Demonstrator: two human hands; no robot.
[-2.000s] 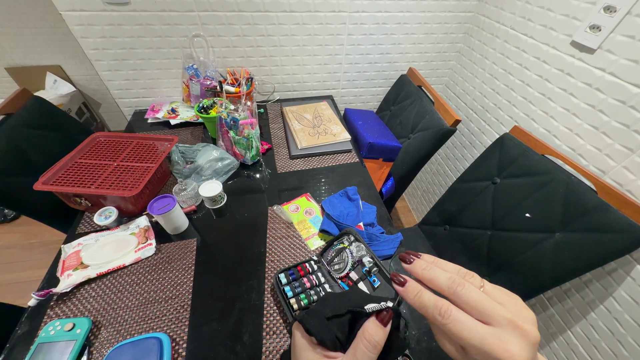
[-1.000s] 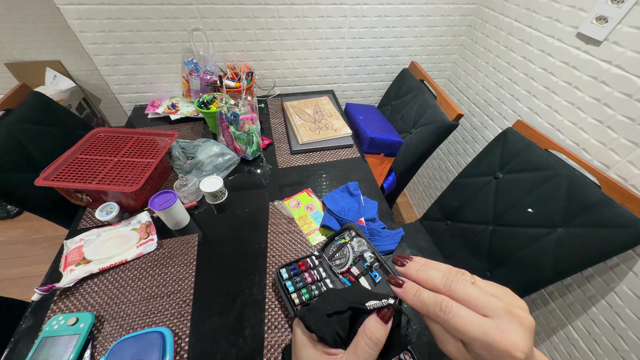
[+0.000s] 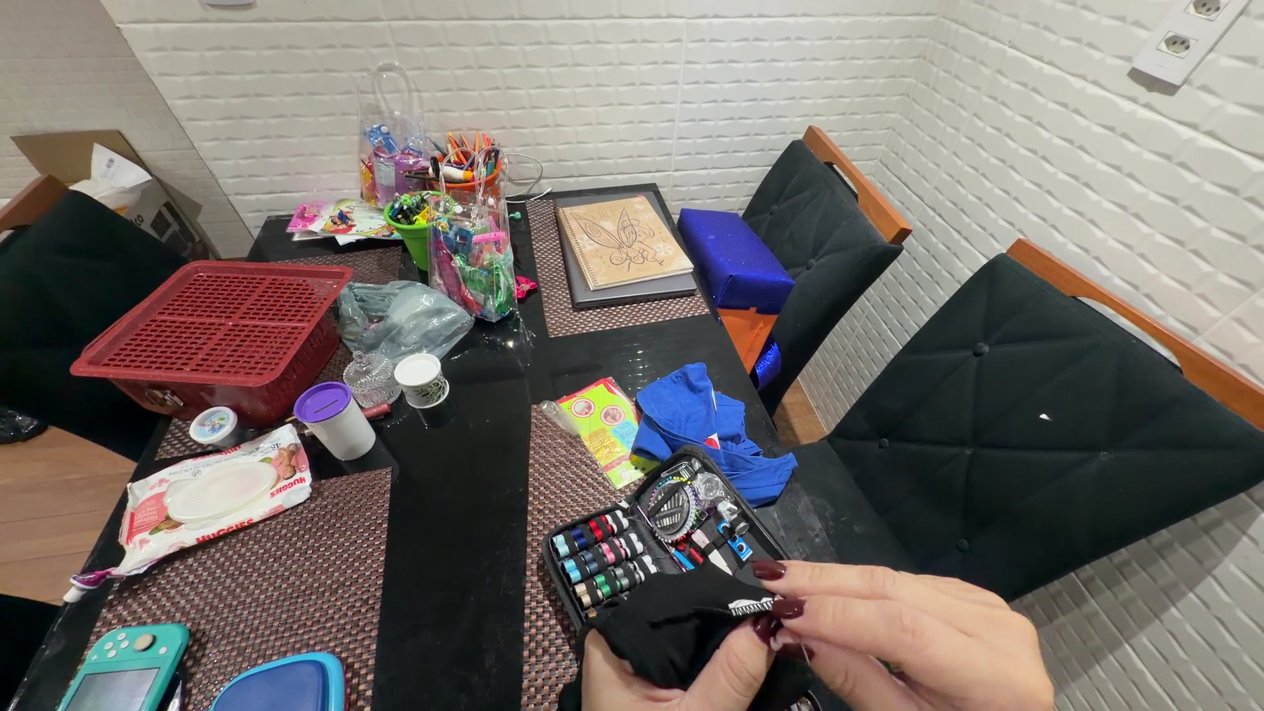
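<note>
Black fabric (image 3: 671, 617) with a white stitched patch along its edge is bunched in my left hand (image 3: 716, 681), the thumb pressed below the patch. My right hand (image 3: 908, 632) has its fingertips pinched at the edge of that patch; a thin line, a needle or thread, shows beneath them. Just behind the fabric lies an open black sewing kit (image 3: 555, 563), partly covered by it. Its left side holds rows of colored thread spools (image 3: 599, 558); its right side holds a round case of pins (image 3: 671, 511) and small tools.
Blue cloth (image 3: 691, 425) and a yellow-green packet (image 3: 602, 425) lie behind the kit. Leftward are a wipes pack (image 3: 222, 494), a purple-lidded container (image 3: 336, 420), a red basket (image 3: 212, 326) and a teal game console (image 3: 128, 667). A black chair (image 3: 1037, 434) stands at right.
My right hand's fingertips have come in against the white patch; a second ago they were slightly apart from it. My left hand keeps its hold on the black fabric.
</note>
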